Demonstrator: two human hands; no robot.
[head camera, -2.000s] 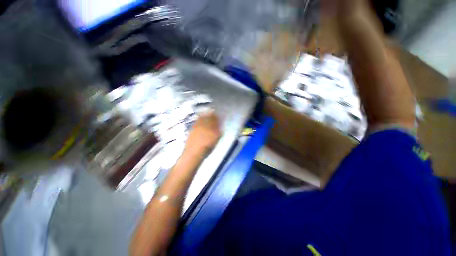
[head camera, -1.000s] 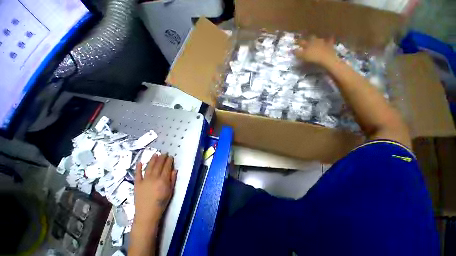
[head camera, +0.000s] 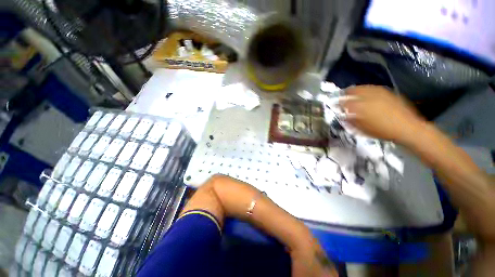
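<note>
Loose white plastic housings (head camera: 325, 172) lie in a heap on the perforated worktable (head camera: 239, 161). The reddish-brown fixture (head camera: 297, 125) stands left of the heap, with parts showing in its nests. My right hand (head camera: 374, 111) is blurred over the back of the heap, fingers pointing left beside the fixture; whether it grips a part cannot be told. My left forearm crosses the front of the table. My left hand (head camera: 320, 265) is mostly cut off by the bottom edge, and its fingers are hidden. Stacked filled trays (head camera: 111, 181) stand at left with rows of white parts.
The dark round nozzle with a yellow rim (head camera: 274, 54) hangs above and behind the fixture. A small scrap box (head camera: 190, 54) and a paper slip (head camera: 238, 96) are at the back. The monitor (head camera: 434, 21) is upper right, a fan (head camera: 111, 24) upper left. The blue bench edge (head camera: 347, 243) runs along the front.
The view has swung left from the carton to the fixture and trays. My right hand has moved from the carton to the heap. My left hand has left the heap, towards the bottom edge.
</note>
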